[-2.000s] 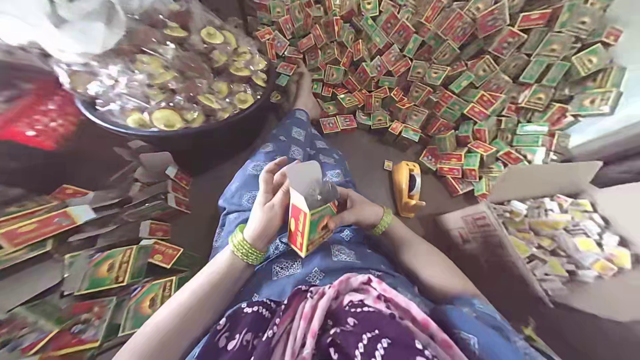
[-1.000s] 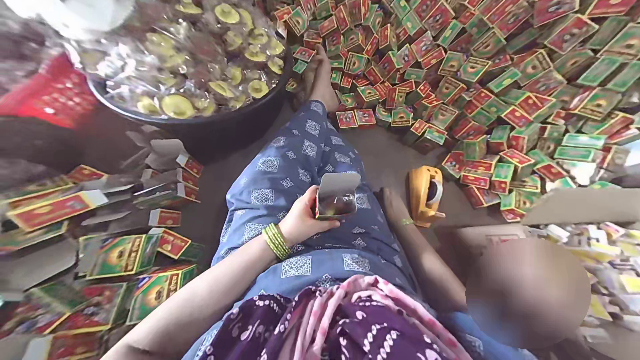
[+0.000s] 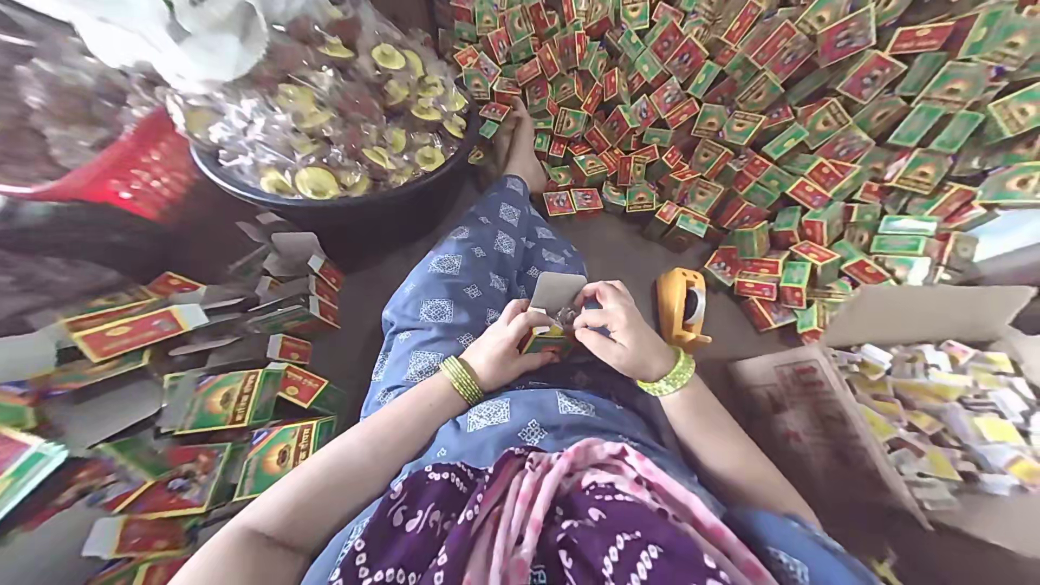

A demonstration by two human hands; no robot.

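Note:
My left hand (image 3: 513, 345) holds a small green and red printed carton (image 3: 546, 343) over my lap. The carton's grey inner flap (image 3: 557, 289) stands up at the far side of its open top. At that opening, the fingers of my right hand (image 3: 611, 321) are bent together around clear crinkled plastic (image 3: 566, 315). How far the plastic reaches into the carton is hidden by my fingers. A yellow tape dispenser (image 3: 682, 307) lies on the floor just beyond my right hand.
A dark tub (image 3: 325, 213) of plastic-wrapped pieces stands at the upper left beside a red basket (image 3: 122, 166). Open cartons (image 3: 231, 398) lie at the left. Many closed cartons (image 3: 739, 126) are heaped at the upper right. A cardboard box (image 3: 821, 422) at the right contains small white and yellow pieces.
My right hand was down by the cardboard box at the right one second ago; it is now at the carton's opening with clear plastic. My left hand keeps hold of the carton.

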